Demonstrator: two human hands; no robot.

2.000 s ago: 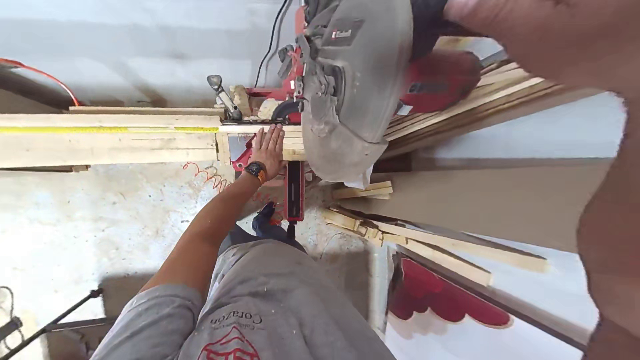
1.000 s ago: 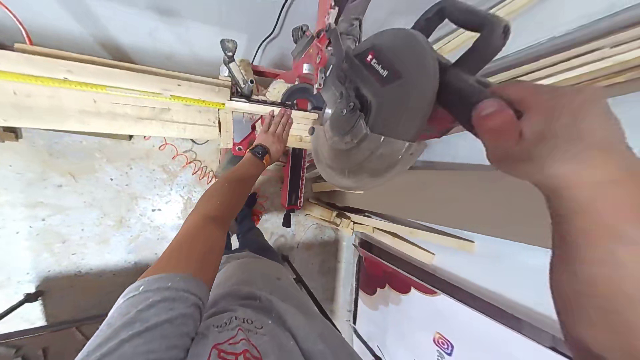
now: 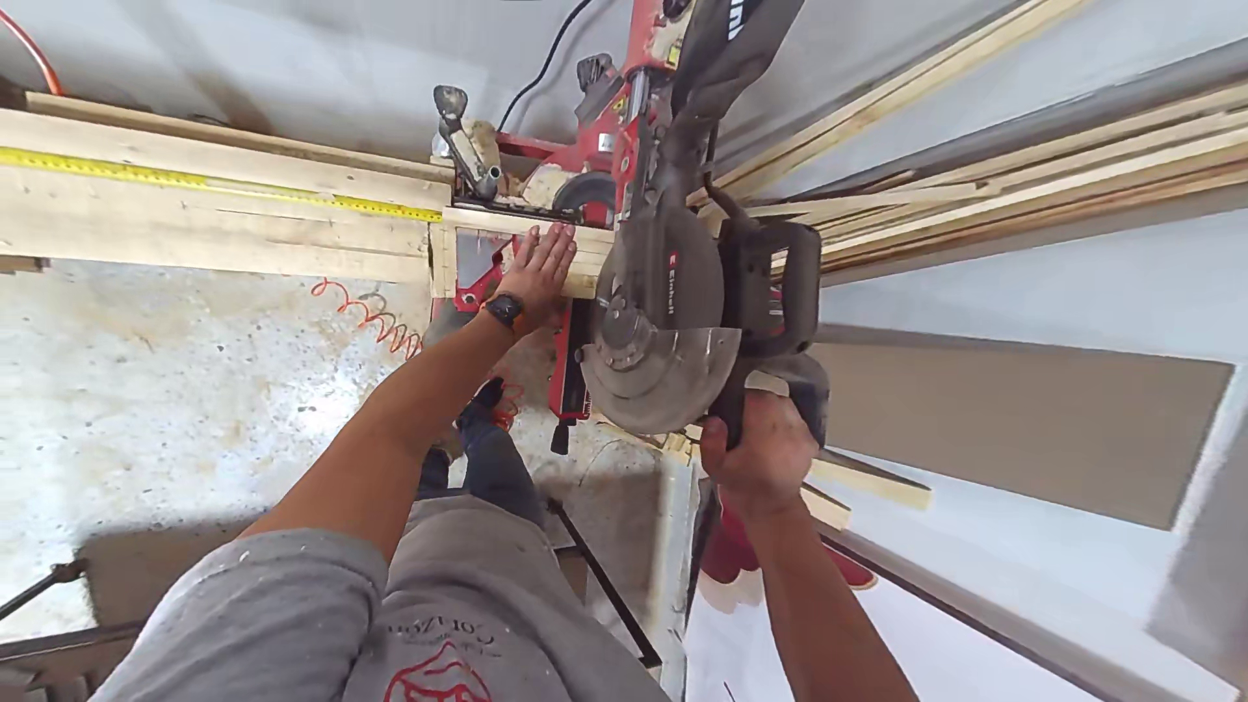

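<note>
An Einhell sliding miter saw (image 3: 673,283) stands at the centre, its head over the right part of some wood strips (image 3: 585,261). My left hand (image 3: 538,278), with a watch on the wrist, lies palm down on these strips, left of the blade guard (image 3: 668,380). Its fingers reach toward the saw's fence. My right hand (image 3: 765,444) is wrapped around the grip at the near end of the saw head. The guard hides the blade and the strips' right ends. At the left, a yellow measuring tape (image 3: 195,180) runs along a long wooden board (image 3: 195,229).
Long wood strips (image 3: 1024,180) lie beyond the saw at the right. A black clamp (image 3: 463,141) rises behind the left hand. A black cable (image 3: 546,63) runs up the back. Below hangs an orange coiled hose (image 3: 366,312). Offcuts (image 3: 868,478) lie near the right forearm.
The saw head has swung, and my right hand has come down and inward with its grip, toward my body. My left hand stays on the strips.
</note>
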